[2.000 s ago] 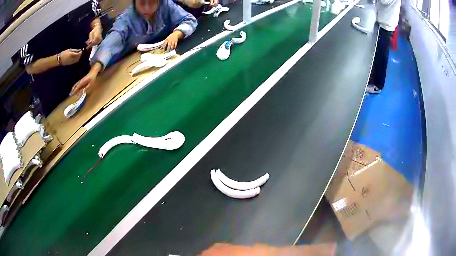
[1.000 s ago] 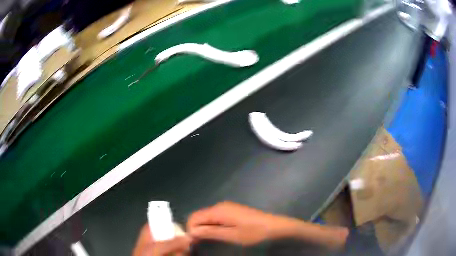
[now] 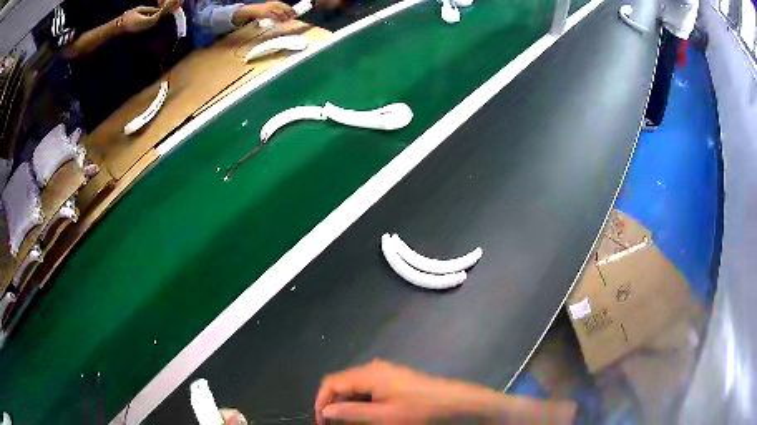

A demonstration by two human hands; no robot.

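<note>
My left hand (image 3: pixel 234 417) shows only as fingertips at the bottom edge, holding a white housing piece (image 3: pixel 204 400) that is cut off by the edge. My right hand (image 3: pixel 365 397) is above the dark bench surface (image 3: pixel 498 178) at the bottom centre, fingers curled; whether it holds anything is hidden. Two curved white shells (image 3: pixel 427 267) lie side by side on the dark surface beyond my right hand. A joined white housing assembly (image 3: pixel 336 116) with thin dark-red leads (image 3: pixel 246 158) lies on the green belt.
A white rail (image 3: pixel 332 217) separates the green belt (image 3: pixel 166 249) from the dark surface. Two seated people work across the belt over cardboard, with stacked white shells (image 3: pixel 21 199) at left. A carton (image 3: pixel 635 290) lies at right. A person stands at the far right.
Both hands have come into view at the bottom since the oldest frame. Since the middle frame, the white piece and left hand have moved down-left, apart from my right hand. The view has shifted.
</note>
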